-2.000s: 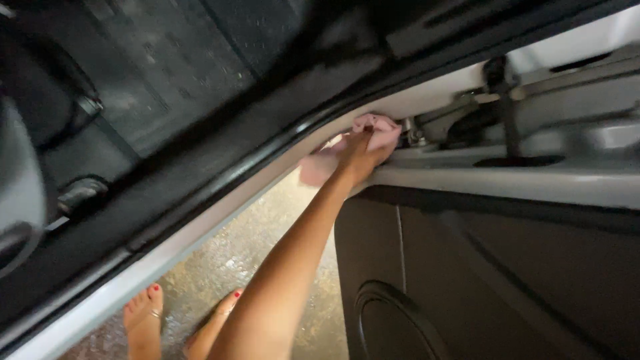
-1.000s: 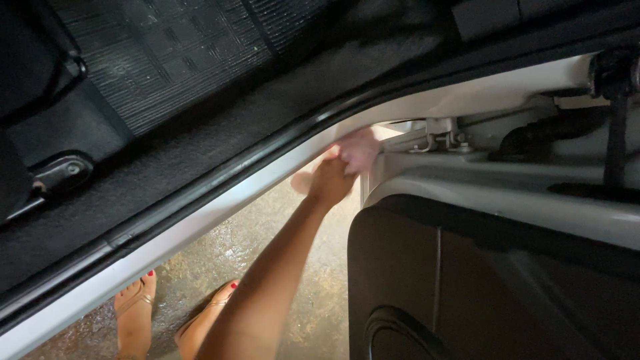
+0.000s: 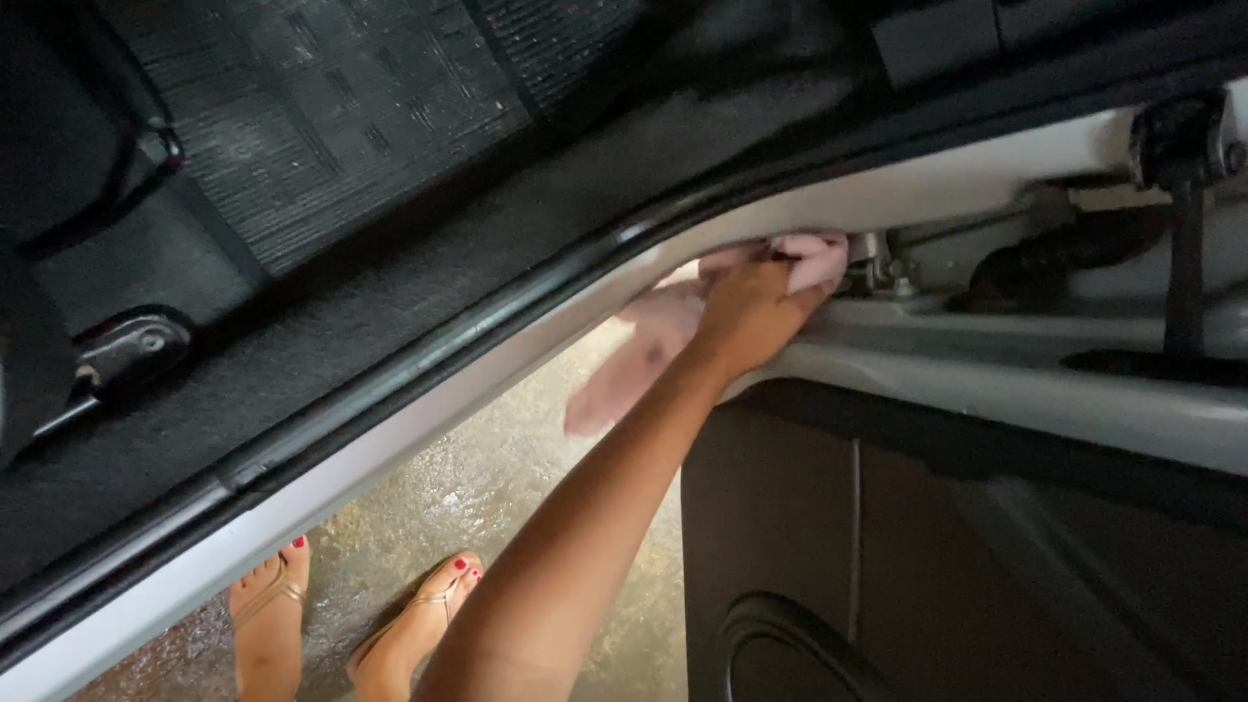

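Note:
My right hand [image 3: 756, 312] reaches from the bottom of the view into the gap between a car's door sill and its opened door. Its fingers are closed on a pink cloth [image 3: 624, 375], bunched at the fingertips, with a loose end hanging below the wrist side. The bunched part lies against the white door sill [image 3: 546, 366], beside the metal door hinge [image 3: 877, 263]. Part of the fingers is hidden by the cloth and the back of the hand. My left hand is out of view.
A black rubber weatherstrip [image 3: 468, 336] runs along the sill. The dark door panel [image 3: 936, 546] fills the lower right, with a door check arm [image 3: 1185, 263] above it. Sandalled feet [image 3: 268, 595] stand on the wet floor [image 3: 448, 507]. A ribbed floor mat [image 3: 370, 107] lies inside the car.
Two seconds ago my right hand was close to the hinge; one second ago it was farther down the sill. Now it is back beside the hinge, still holding the cloth.

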